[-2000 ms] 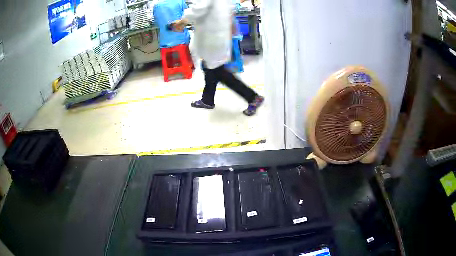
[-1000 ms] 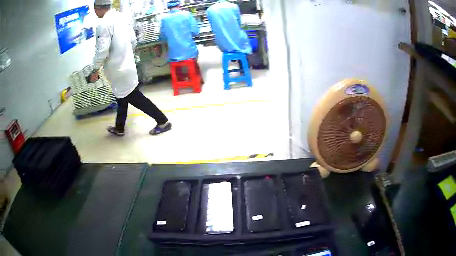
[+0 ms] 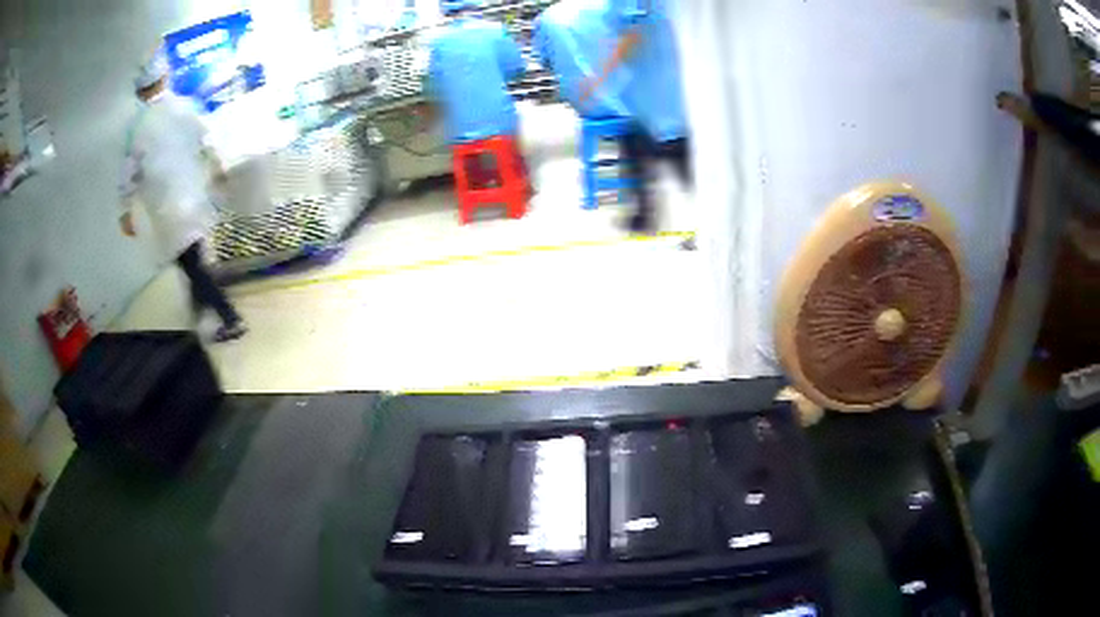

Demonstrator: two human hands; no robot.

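Neither of my hands is in the picture. A black phone tray [image 3: 591, 574] lies on the dark green mat in front of me, with several phones side by side in its slots. The leftmost phone [image 3: 445, 498] is dark with a small white label at its lower end. The second phone [image 3: 550, 499] shows a bright white surface. The third phone [image 3: 651, 492] is dark, with a red mark above it. The rightmost phone [image 3: 759, 485] is dark with white labels. Part of another tray, with a lit blue-white screen [image 3: 790, 611], is cut off by the bottom edge.
A black tray stack [image 3: 141, 394] stands at the far left of the bench. A beige fan [image 3: 878, 301] stands by the white pillar. Dark phones [image 3: 913, 542] lie right of the tray, beside a thin tan strip [image 3: 961, 512]. Beyond are a walking person [image 3: 176, 181], blue-coated people and stools.
The view has shifted, so the bench things sit further right in the picture. The person in white has walked left. Another blue-clothed person now shows near the blue stool.
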